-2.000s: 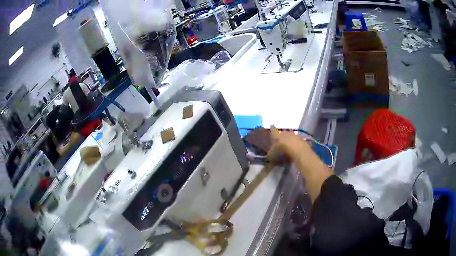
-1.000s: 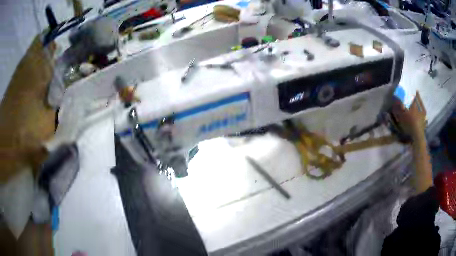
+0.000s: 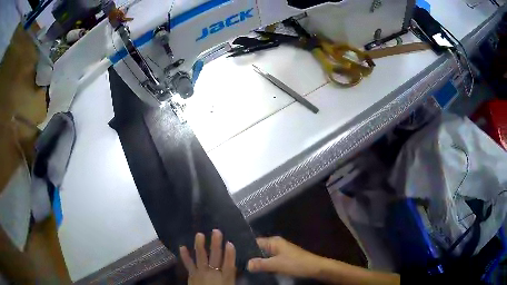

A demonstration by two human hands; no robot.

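Observation:
A long dark fabric strip (image 3: 167, 167) runs from under the needle area of the white JACK sewing machine (image 3: 228, 25) down over the table's front edge. My left hand (image 3: 210, 261) lies on the strip near the bottom edge, fingers spread, its lower part cut off by the frame. My right hand (image 3: 272, 256) is at the strip's right edge, thumb on top and fingers partly hidden at the fabric. The presser foot (image 3: 177, 106) is at the fabric, blurred by glare.
Slim metal tweezers (image 3: 286, 89) and yellow-handled shears (image 3: 342, 64) lie right of the needle. A brown strip (image 3: 403, 50) and a dark phone-like object (image 3: 439, 36) lie beyond. Grey curved pieces (image 3: 54, 145) are at left, a white bag (image 3: 445, 161) in a blue crate at right.
The view has swung left and down to the fabric. My right hand has come from the table's far right end to the strip. My left hand has come into view on it.

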